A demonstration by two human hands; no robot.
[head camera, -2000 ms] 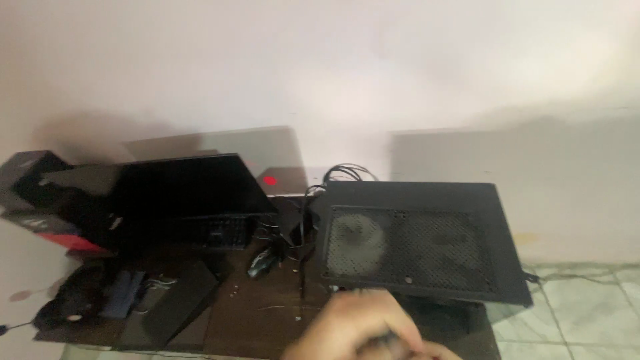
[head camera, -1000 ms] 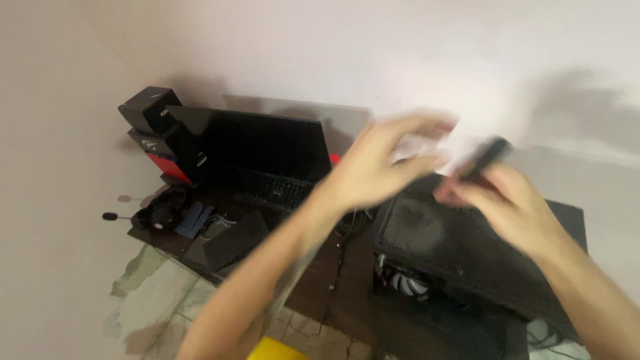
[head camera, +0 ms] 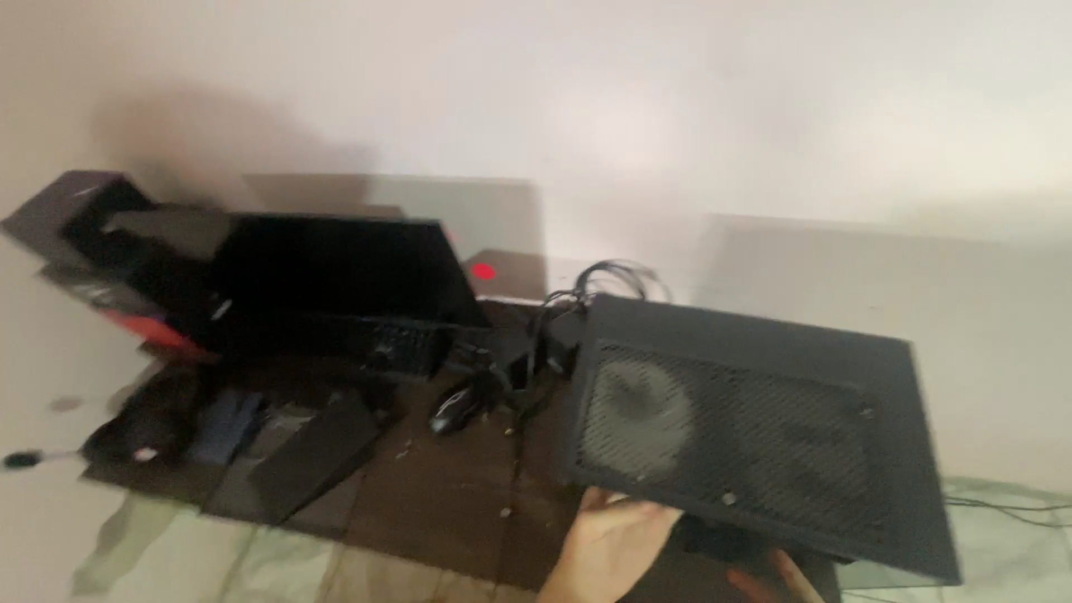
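Note:
A black computer case [head camera: 779, 335] with a perforated top panel stands at the right, and a pale fan shows through its mesh. Just below the near edge of the case is my left hand [head camera: 615, 540], its fingertips hidden under that edge; whether it grips anything cannot be told. Farther right, only some fingers of my right hand [head camera: 775, 578] show, blurred, below the same edge. Any object in that hand is hidden.
A black monitor [head camera: 343, 268] and keyboard [head camera: 402, 350] are at the left, with stacked boxes [head camera: 75, 218] beside them. A mouse [head camera: 456, 406], cables [head camera: 615, 268], a headset [head camera: 146, 419] and a dark panel-like item [head camera: 314, 461] lie on the brown table [head camera: 419, 494].
Both hands have come down from above the case to its near edge. The dark object that was in my right hand is no longer visible. The view has shifted.

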